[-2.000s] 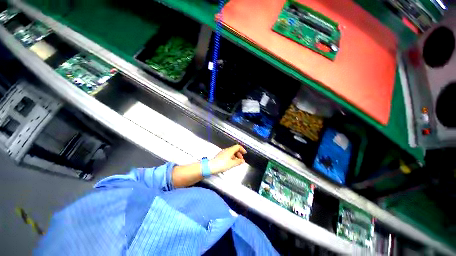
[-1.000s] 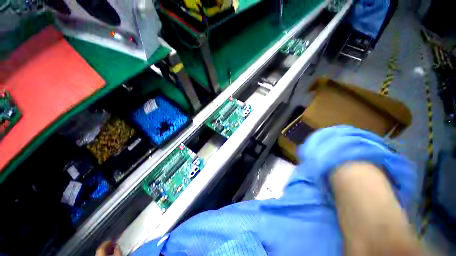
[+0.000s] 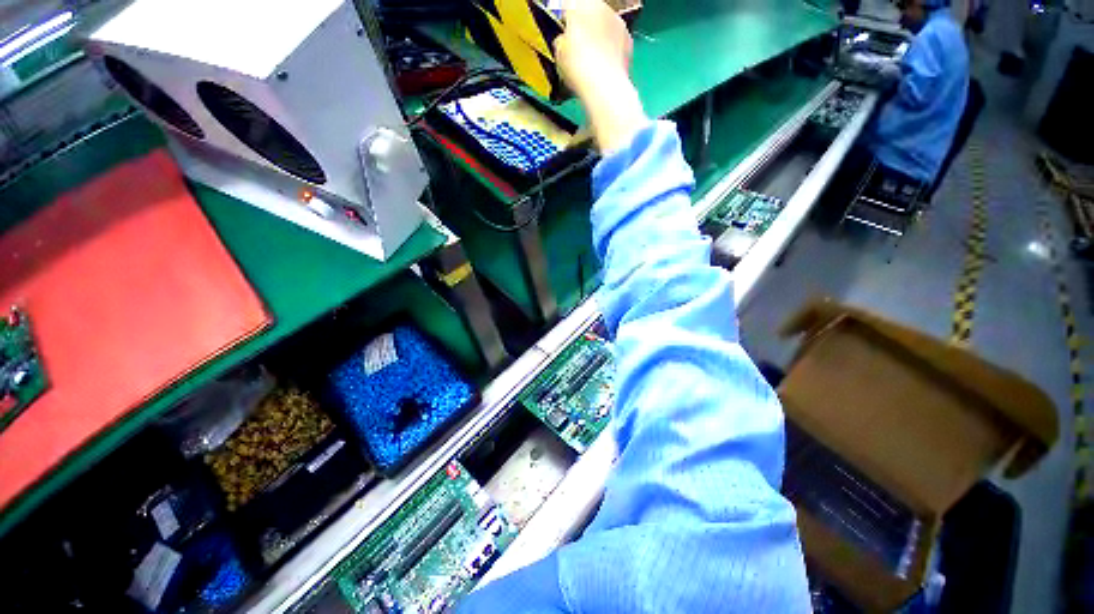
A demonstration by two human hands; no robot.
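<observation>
My right hand [image 3: 594,50] reaches far forward to the top edge of the view, beside a yellow-and-black striped thing [image 3: 518,42]. Its fingers are small and partly cut off, so I cannot tell what they hold. My left hand is not in view. A green circuit board [image 3: 414,552] lies between the conveyor rails at the bottom. Another green board [image 3: 570,390] lies further along, partly covered by my right sleeve.
Bins of blue parts [image 3: 406,402] and yellow parts [image 3: 270,450] stand beyond the rail. A fan unit [image 3: 282,108] and an orange-red mat [image 3: 132,300] are on the green bench. An open carton [image 3: 918,420] stands right. A person in blue [image 3: 930,90] sits further along.
My right arm has swung from the lower right up and forward over the conveyor. My left hand has left the view at the bottom left. The view has tilted up, showing more of the line.
</observation>
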